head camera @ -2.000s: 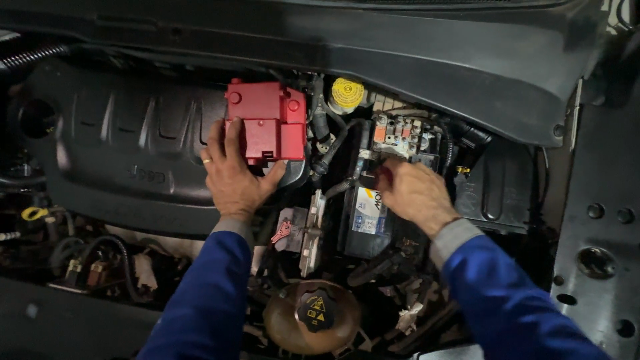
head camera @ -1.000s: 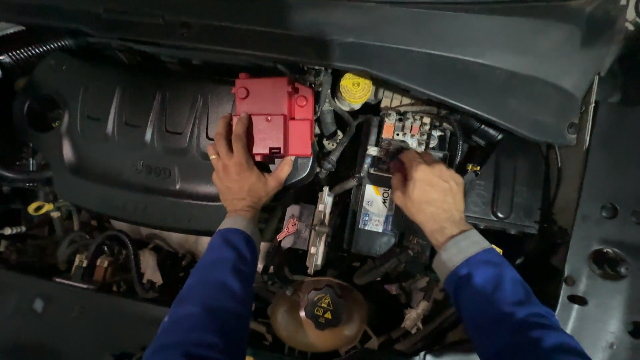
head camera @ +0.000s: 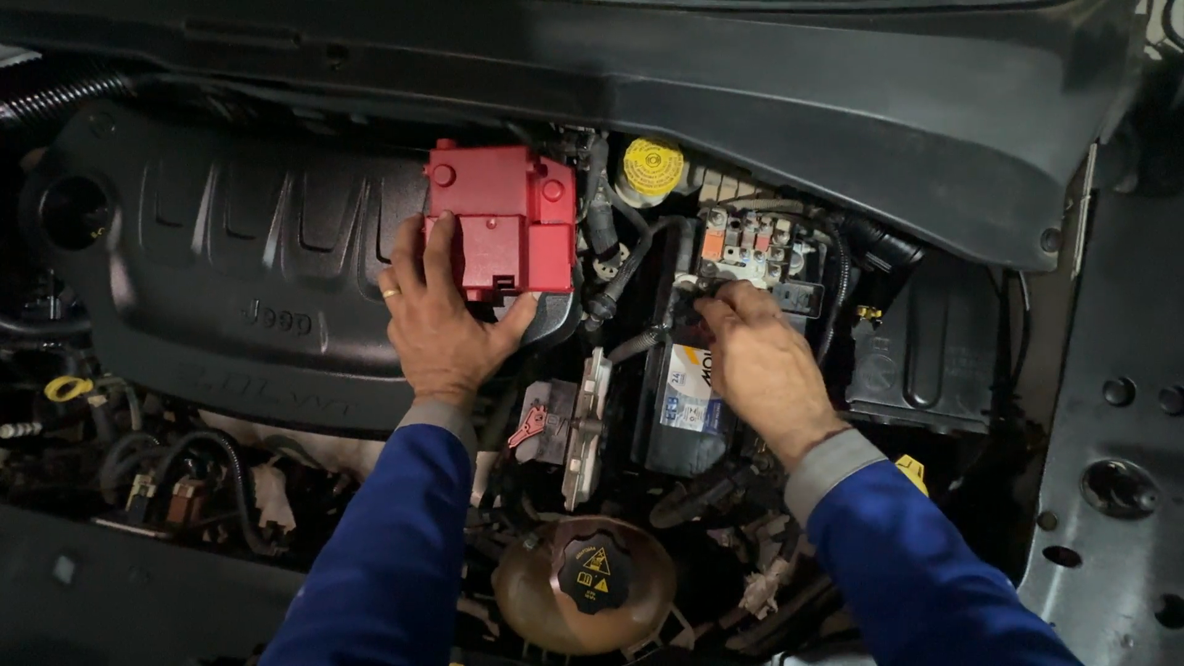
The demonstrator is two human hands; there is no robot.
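Note:
My left hand (head camera: 449, 314) rests on the black Jeep engine cover (head camera: 240, 240), its fingertips and thumb against the lower left of a red plastic cover (head camera: 490, 250). My right hand (head camera: 763, 356) is at the top of the car battery (head camera: 684, 453), fingers bunched near a battery terminal clamp (head camera: 686, 289). Whatever lies between those fingertips is hidden. Just above them sits the fuse block (head camera: 749, 245) with its metal studs and orange parts. A corrugated cable sleeve (head camera: 638, 344) runs to the battery's left side.
A yellow-capped fluid reservoir (head camera: 652, 171) stands behind the battery. In front is the coolant expansion tank (head camera: 585, 592) with a black cap. A black plastic housing (head camera: 925, 351) lies to the right, beside the metal fender edge (head camera: 1101, 416). Hoses and wiring surround the battery.
The left hand stays against the red cover. The right hand remains at the battery top, its fingers in a slightly different pose.

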